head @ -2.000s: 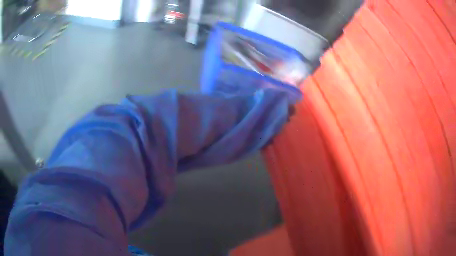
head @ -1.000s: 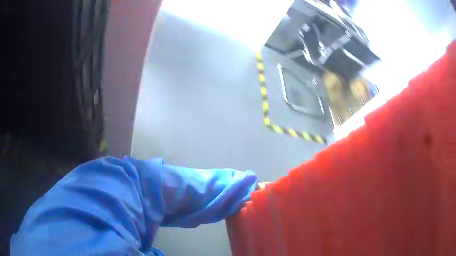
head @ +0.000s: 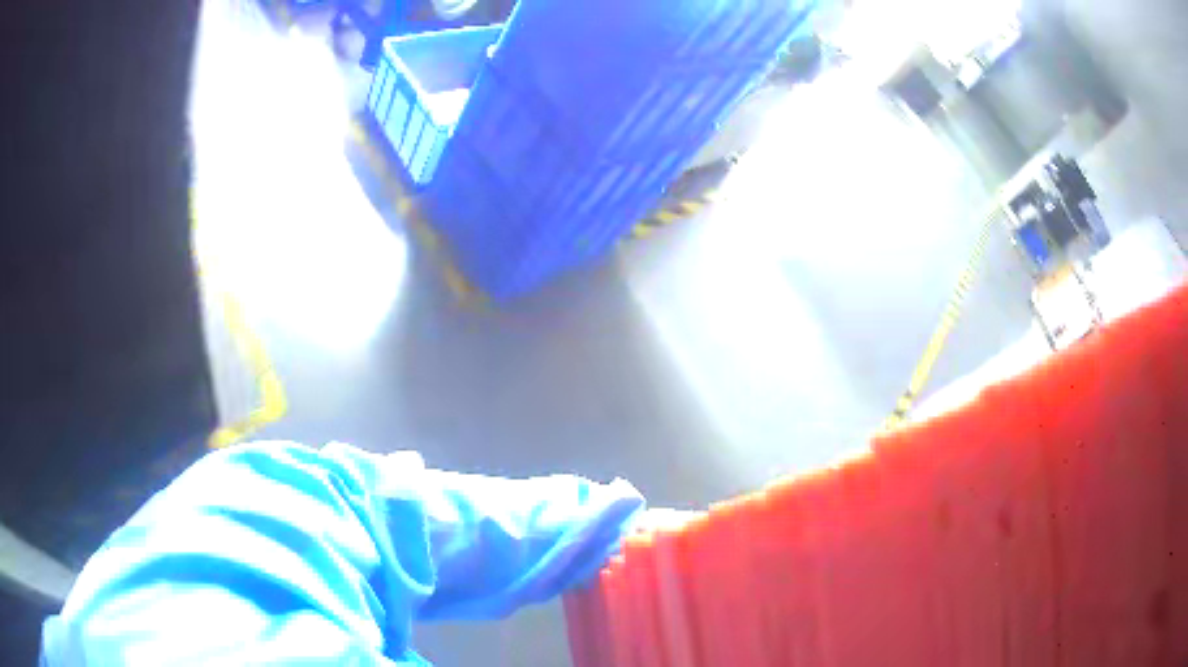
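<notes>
A thick stack of red-orange foam boards fills the lower right, its ridged side towards me. My left arm, in a light blue sleeve, reaches in from the lower left. Only a pale sliver of my left hand shows between the cuff and the stack's upper left edge. It is on the stack, and its fingers are hidden. My right hand is not in view.
A tall stack of blue plastic crates stands on the grey floor ahead, beside an open light blue crate. Yellow tape marks the floor. Equipment stands at the right. Dark surfaces fill the left edge.
The view has swung from the floor with a marked square to the blue crates. The foam stack has stayed with my left arm and sits slightly lower in view.
</notes>
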